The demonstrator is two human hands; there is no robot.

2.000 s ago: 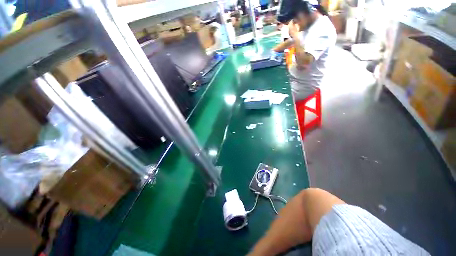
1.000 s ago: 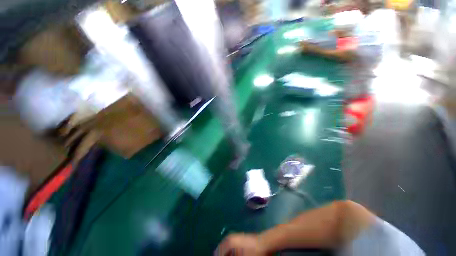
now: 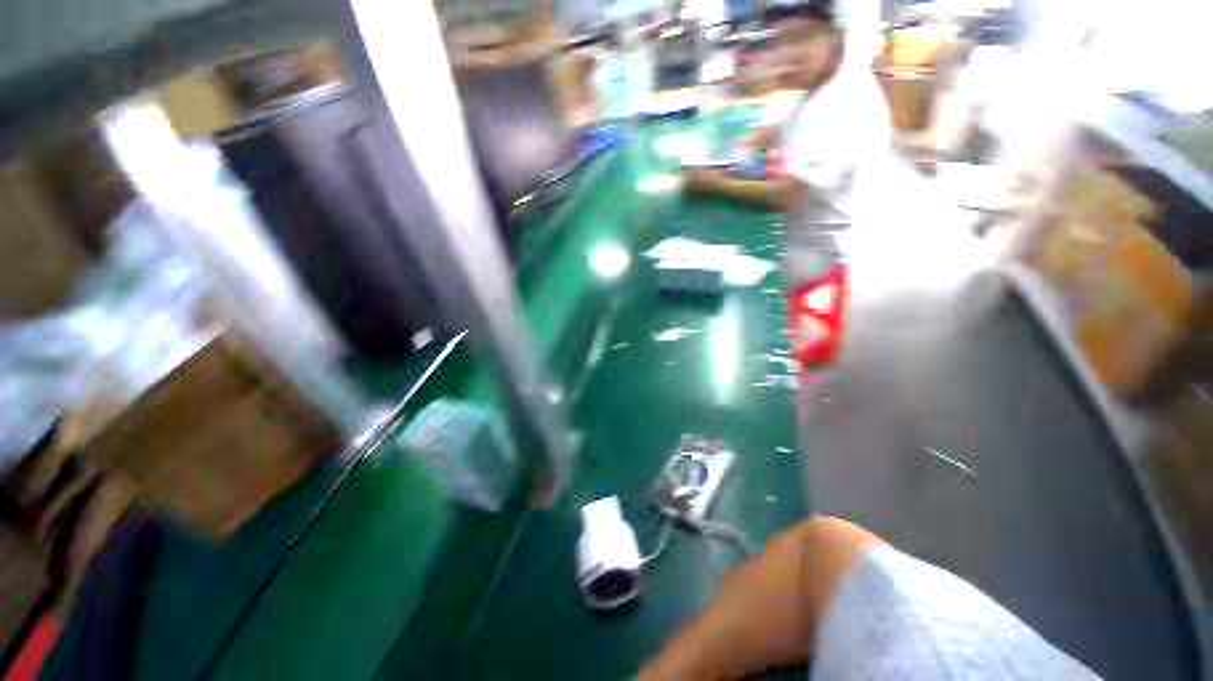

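A bare forearm reaches in from the lower right, but my right hand is cut off by the bottom edge. My left hand is not in view. A pale blue-green product box (image 3: 459, 452) stands on the green bench (image 3: 665, 599), left of the foot of a metal post. A white security camera (image 3: 608, 553) lies right of that post. A small silver-grey square device (image 3: 692, 480) lies beside it, joined by a white cable. No stickers can be made out in the blur.
Metal posts (image 3: 446, 200) rise from the bench. A brown carton (image 3: 213, 432) with clear plastic is at left. Farther along are an open box with white papers (image 3: 692, 277), a seated person (image 3: 838, 127) and a red stool (image 3: 817, 317). Shelving with cartons stands at right.
The product box now stands by the post, where none stood two seconds ago. The hand seen at the bottom edge a second ago is out of the picture. The view has swung.
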